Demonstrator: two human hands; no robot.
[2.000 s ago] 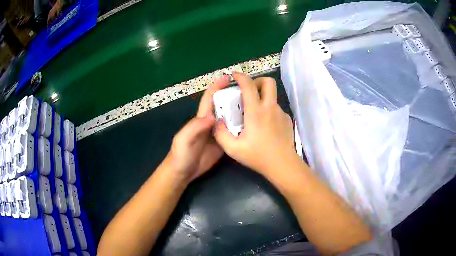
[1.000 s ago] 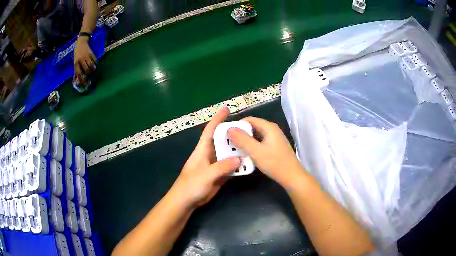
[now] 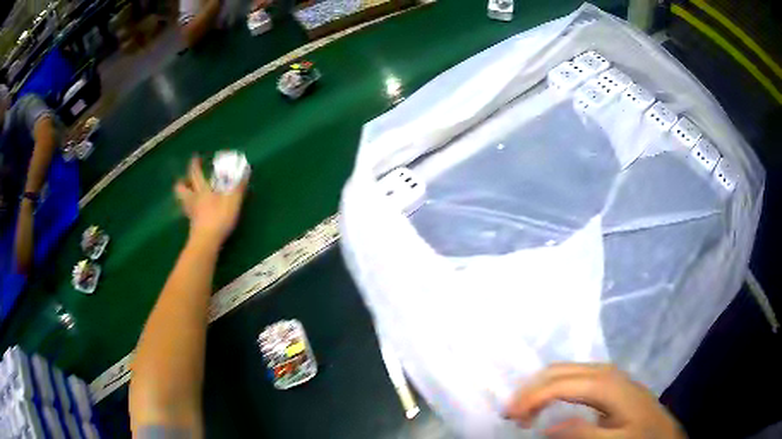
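Observation:
My left hand (image 3: 210, 201) is stretched over the green belt, blurred, with its fingers at a small white unit (image 3: 230, 171); whether it grips the unit is unclear. My right hand (image 3: 600, 403) is at the bottom edge, partly cut off, over the milky plastic liner. Its fingers are curled with a gap to the thumb, and nothing shows in it. A base with internals (image 3: 288, 353), with red, yellow and blue parts showing, lies on the dark bench between my hands. White slotted covers (image 3: 660, 115) line the liner's far right side, and another cover (image 3: 401, 190) is near its left edge.
The green belt (image 3: 334, 129) carries several open units, one at its upper middle (image 3: 297, 80). The speckled rail (image 3: 274, 267) borders the bench. Stacked white housings (image 3: 39, 399) are at lower left. A person's arm (image 3: 36, 171) is at far left. A pale strip (image 3: 406, 396) lies beside the liner.
The view has shifted right. My hands have separated: the left reached over the belt, the right moved to the liner. The white adapter is no longer between them. An open base now shows on the bench.

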